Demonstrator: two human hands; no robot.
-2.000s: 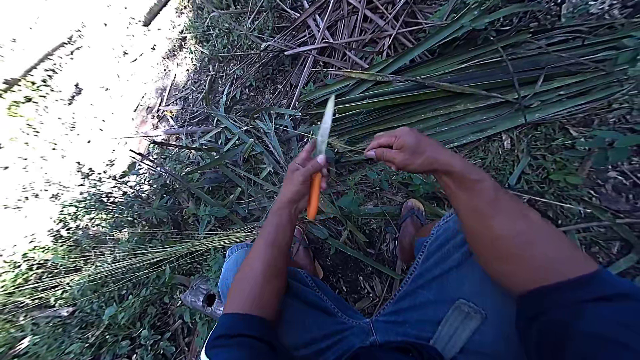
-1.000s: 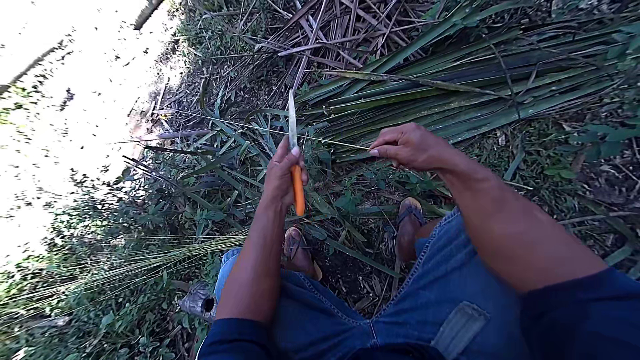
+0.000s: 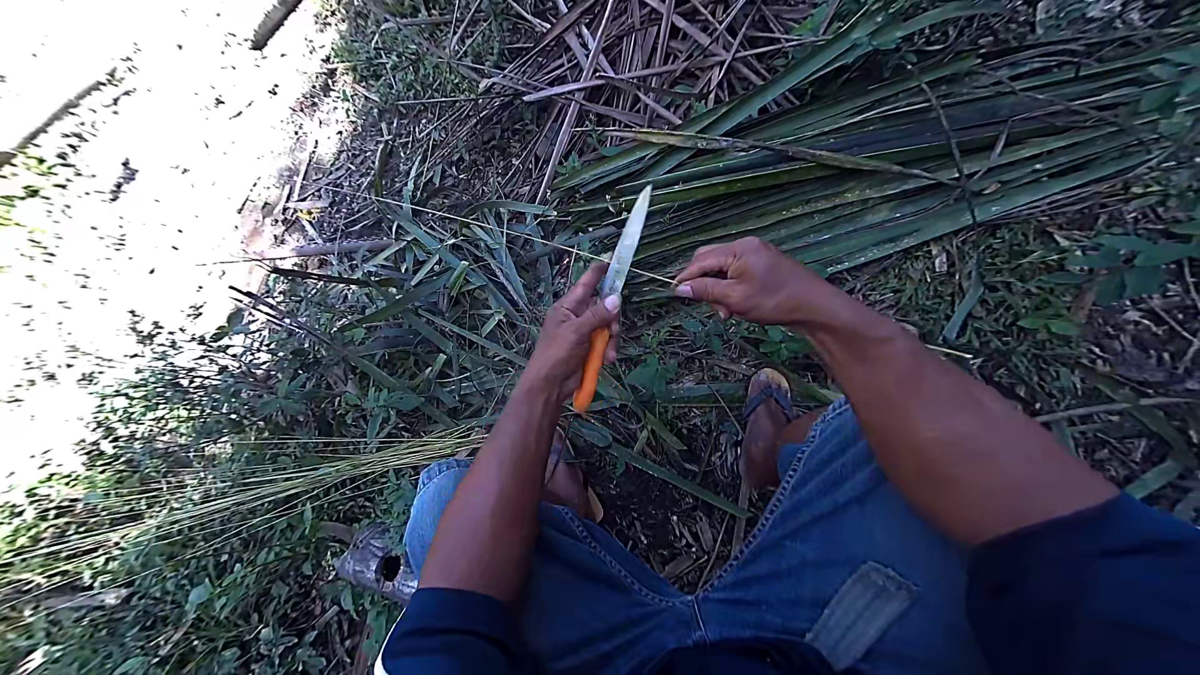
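My left hand (image 3: 579, 330) grips a knife with an orange handle (image 3: 590, 371), its blade (image 3: 629, 242) pointing up and slightly right. A thin pale-green leaf rib (image 3: 525, 233) runs from the upper left, past the blade, to my right hand (image 3: 741, 280), which pinches its end between thumb and fingers. Whether the rib touches the blade cannot be told. Long green palm leaflets (image 3: 872, 187) lie in a pile beyond my right hand. A bundle of thin stripped ribs (image 3: 309, 487) rests beside my left knee.
Dry brown leaf strips (image 3: 656, 47) lie at the top. Cut green leaf pieces (image 3: 497, 253) are scattered in front of my feet. My sandalled feet (image 3: 766, 422) stand on the ground. A grey hollow piece (image 3: 375, 565) sits by my left knee, and low plants grow at left.
The knife, more upright a second ago, now leans to the right. My left hand has moved a little toward my right hand, which still pinches the rib's end.
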